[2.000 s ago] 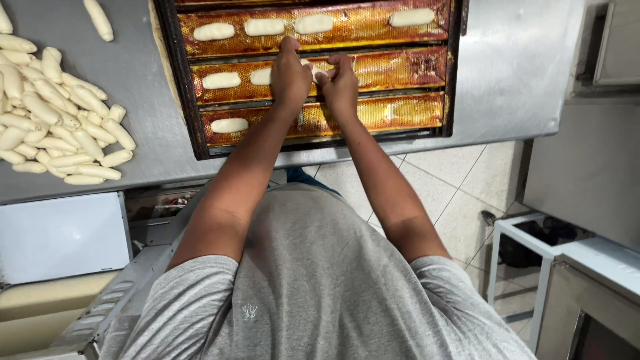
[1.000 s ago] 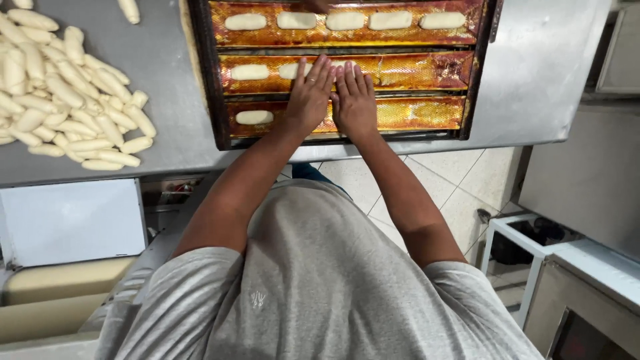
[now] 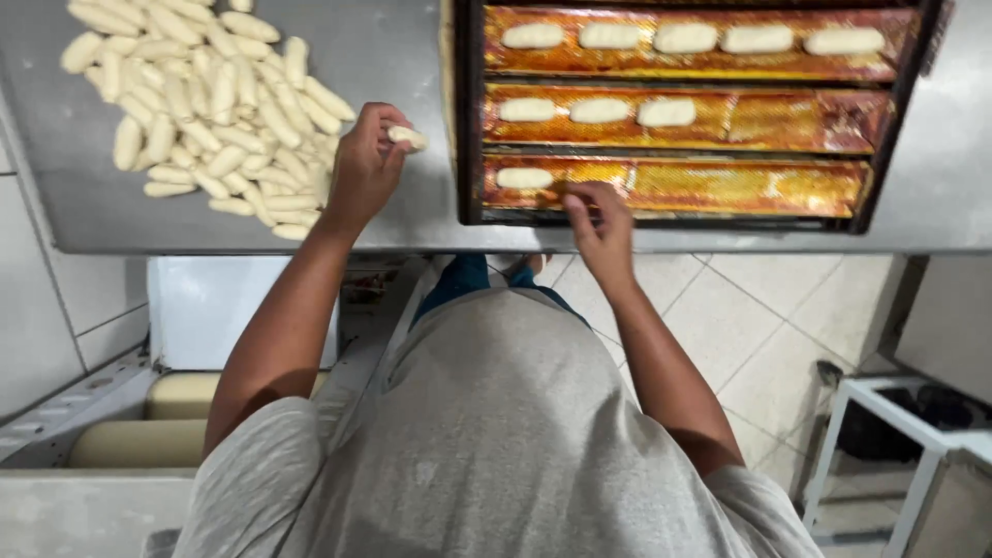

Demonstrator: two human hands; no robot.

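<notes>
Between the dough pile and the tray, my left hand (image 3: pixel 366 167) grips a short dough roll (image 3: pixel 407 139) that sticks out past the fingertips. My right hand (image 3: pixel 601 225) is over the tray's front channel, fingers curled apart, with no dough seen in it; it is close to a dough piece (image 3: pixel 524 178) at that channel's left end. The dark-framed metal baking tray (image 3: pixel 468 116) has greasy, golden-brown channels. Three flattened dough pieces (image 3: pixel 599 110) lie in the middle channel and several (image 3: pixel 685 38) in the one behind. A heap of pale dough rolls (image 3: pixel 225 116) covers the table's left part.
The tray and heap rest on a stainless steel table (image 3: pixel 403 239). Below its left side is a machine with pale rollers (image 3: pixel 139 443) and a white panel (image 3: pixel 225 310). A white metal frame (image 3: pixel 829 457) stands on the tiled floor (image 3: pixel 697 325) at the lower right.
My hands were together on the middle channel; they have parted, the left moving to the heap side and taking a dough roll. A third piece now shows in the middle channel.
</notes>
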